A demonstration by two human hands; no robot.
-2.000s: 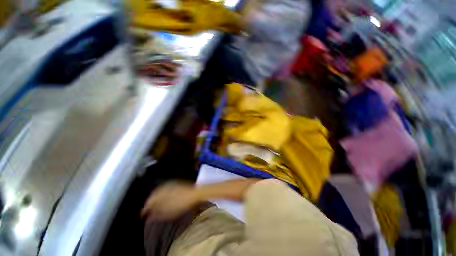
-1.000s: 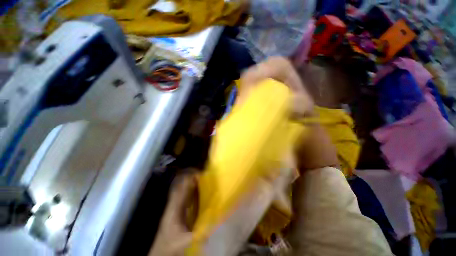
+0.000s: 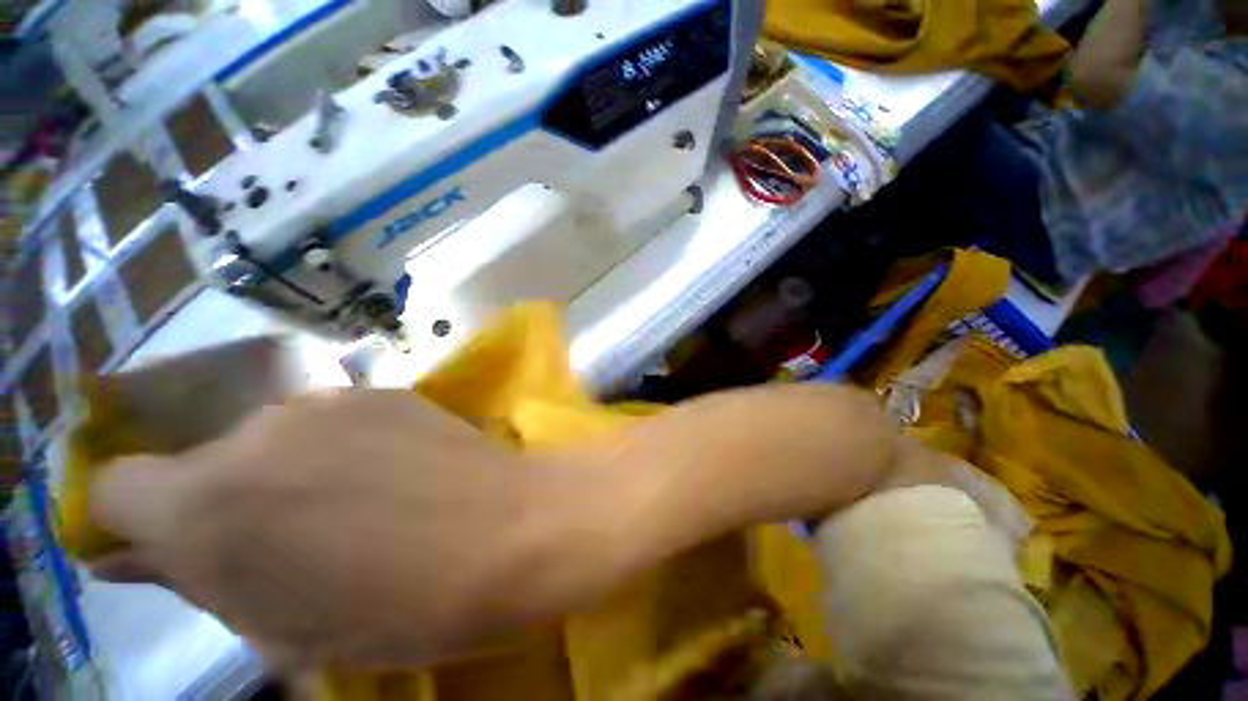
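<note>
My right hand (image 3: 342, 514) is large and blurred in front, reaching left from a pale sleeve. Its fingers are closed on a mustard-yellow garment piece (image 3: 527, 370) with a beige-grey part (image 3: 199, 390) at its left end. Yellow cloth also hangs below the hand and wrist. My left hand cannot be made out. The white JACK sewing machine (image 3: 452, 206) stands just beyond. Its needle area (image 3: 383, 322) is lit, and the cloth is held in front of it.
Yellow pieces (image 3: 1095, 507) lie heaped over a blue crate (image 3: 883, 329) at the right. Red-orange handled scissors (image 3: 776, 170) lie at the table's right end. More yellow cloth (image 3: 917, 34) lies behind. Another person's arm (image 3: 1106, 55) is at upper right.
The view has swung left from the crate side to the machine. The yellow piece, lifted near the crate a second ago, is now in front of the machine, spread leftward by my right hand.
</note>
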